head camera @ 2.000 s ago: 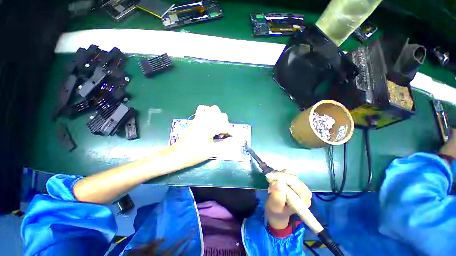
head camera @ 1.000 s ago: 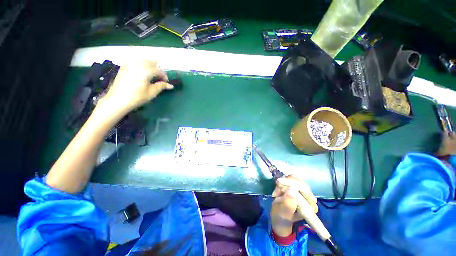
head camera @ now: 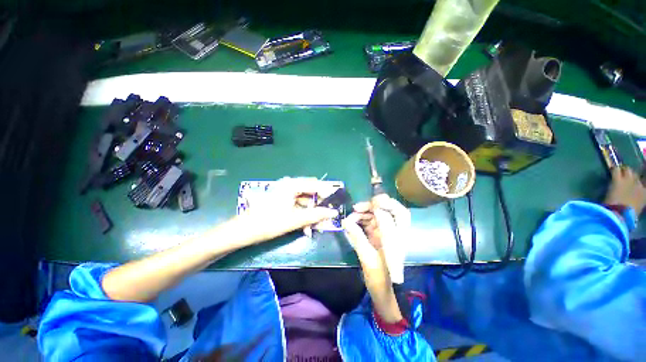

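My left hand [head camera: 287, 205] holds a small black module [head camera: 333, 203] over the right end of the pale phone-sized plate [head camera: 251, 189]. My right hand [head camera: 375, 225] holds the soldering iron [head camera: 374, 168], its tip pointing up and away from the plate. The right fingertips are close to the module; whether they touch it is unclear. A black ribbed block of modules [head camera: 253, 135] lies apart beyond the plate. A heap of black modules [head camera: 142, 148] lies at the left, with one loose black module [head camera: 101, 217] nearer me.
A tan cup of tiny silvery bits [head camera: 435, 173] stands right of the iron. Behind it are the black fan [head camera: 407, 106] and soldering station [head camera: 513, 157] with cords. Phone assemblies [head camera: 294, 51] lie beyond the white strip [head camera: 234, 90]. Another person's blue sleeve [head camera: 584, 261] is at right.
My left hand has come back from the heap area to the plate with a module. My right hand has moved closer to it, and the iron has swung from pointing at the plate to pointing away.
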